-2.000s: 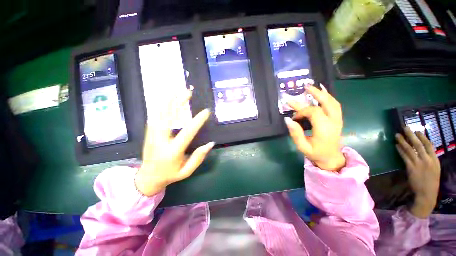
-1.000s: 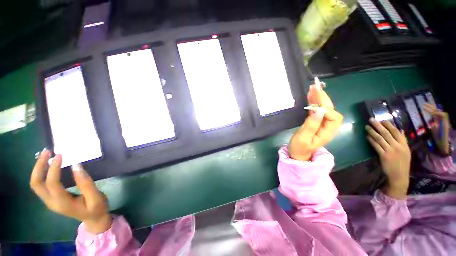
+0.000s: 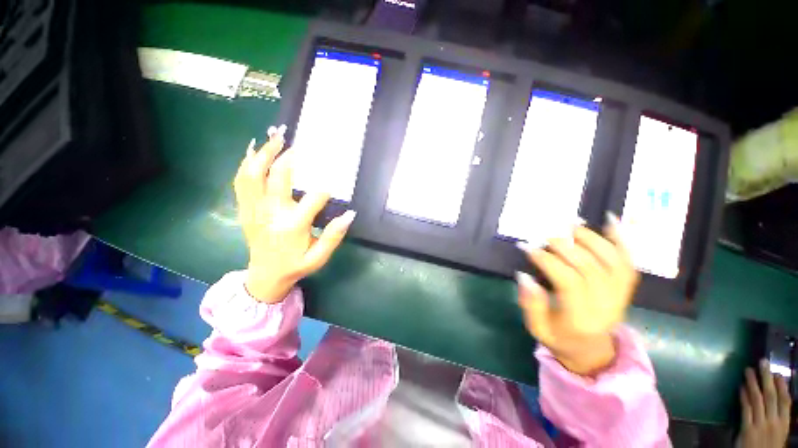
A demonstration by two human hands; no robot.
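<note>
A black foam phone tray lies on the green bench with a smartphone in each recess. The far-left phone, the second phone and the third phone show white screens with a blue top strip. The far-right phone shows a white screen with a small pale-blue mark. My left hand is over the left phone's lower left part, fingers spread, holding nothing. My right hand is over the lower ends of the two right phones, fingers bent and apart; contact cannot be told.
A black stack stands at the left. A white label strip is on the bench. Behind the tray lies a purplish phone. A yellowish wrapped post is at the right. Another person's hand is at the lower right.
The view has swung left, so the tray appears further right. The screens went from home or mixed pages to white, now mostly with blue top strips. My right hand has moved onto the right phones.
</note>
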